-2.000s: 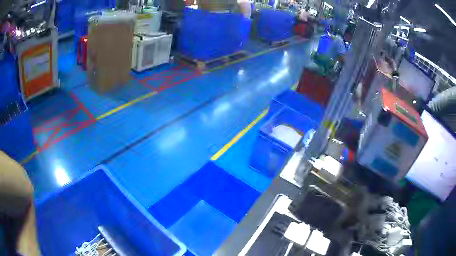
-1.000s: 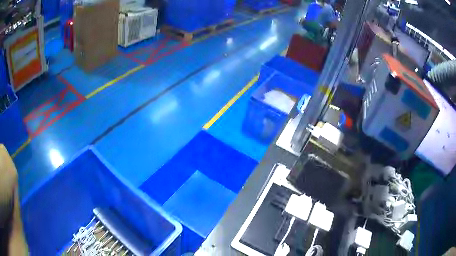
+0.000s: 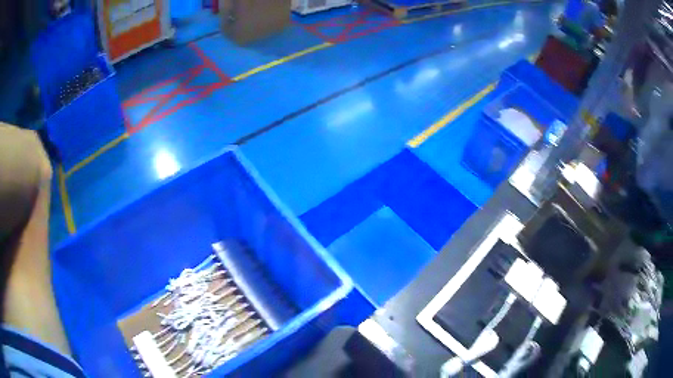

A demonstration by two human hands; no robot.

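Observation:
Neither of my hands can be made out. A blurred, skin-coloured shape like a bare arm, with a blue sleeve below it, is cut off by the left edge. The large blue bin holds rows of white adapters with bundled white cords over brown cardboard. On the bench at right, two white power adapters sit side by side on the black plate of the white-framed fixture. Their cords trail toward the bottom edge. A dark grey shape at the bottom centre is unclear.
A blue bin stands between the full bin and bench. Another blue bin with white contents is behind. A metal column rises behind the fixture. Loose white adapters lie blurred at right. A blue crate stands upper left.
The view has turned left and down. The left bin and its adapters show more fully, and the fixture has shifted right in the picture. The two adapters still sit on the fixture.

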